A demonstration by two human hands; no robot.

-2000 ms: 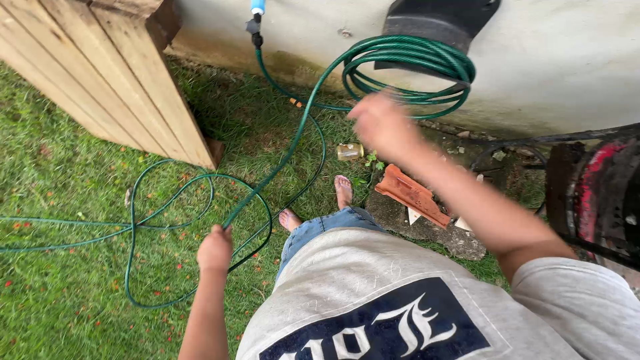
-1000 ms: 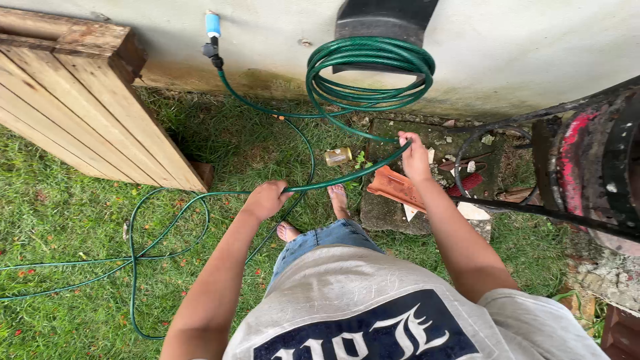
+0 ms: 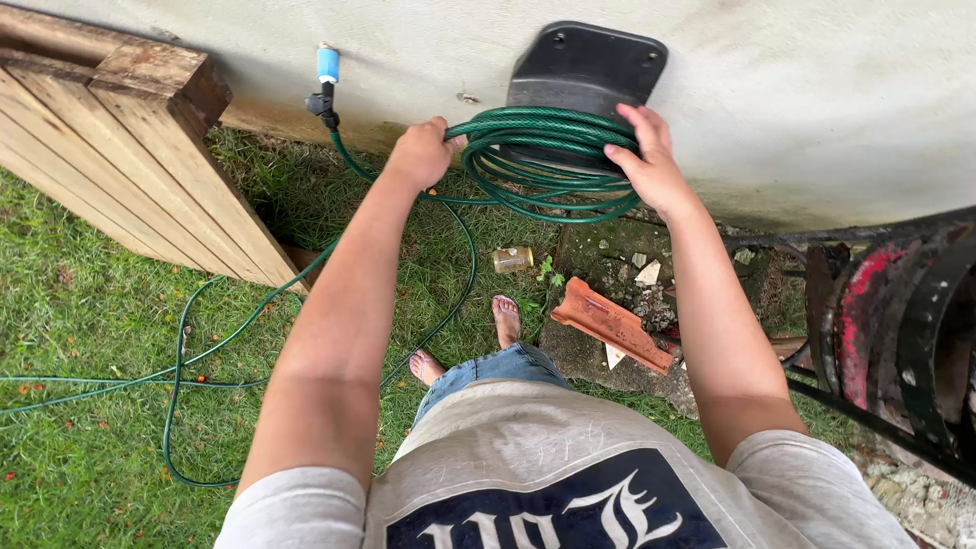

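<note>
A green garden hose (image 3: pixel 549 204) hangs in several loops around a black plastic hose holder (image 3: pixel 591 69) fixed to the wall. At the left side of the coil, my left hand (image 3: pixel 424 152) is closed on a strand of the hose. My right hand (image 3: pixel 648 156) rests on the right end of the loops, thumb and fingers apart, beside the holder; its exact hold on the hose is unclear. From the coil's lower part, hose runs towards a black connector (image 3: pixel 328 107) below a blue fitting (image 3: pixel 328 65) on the wall. More hose lies in loose loops on the grass at left.
A wooden slatted structure (image 3: pixel 137 160) stands at the upper left. On the ground lie a can (image 3: pixel 513 259) and a broken clay roof tile (image 3: pixel 611 324), near a stone slab (image 3: pixel 564 358). A rusty metal object with red paint (image 3: pixel 862 328) stands at the right. My sandalled feet are on the grass.
Both hands have moved up to the coil on the holder; one second ago they held a stretch of hose below it. The right hand has let go of that stretch.
</note>
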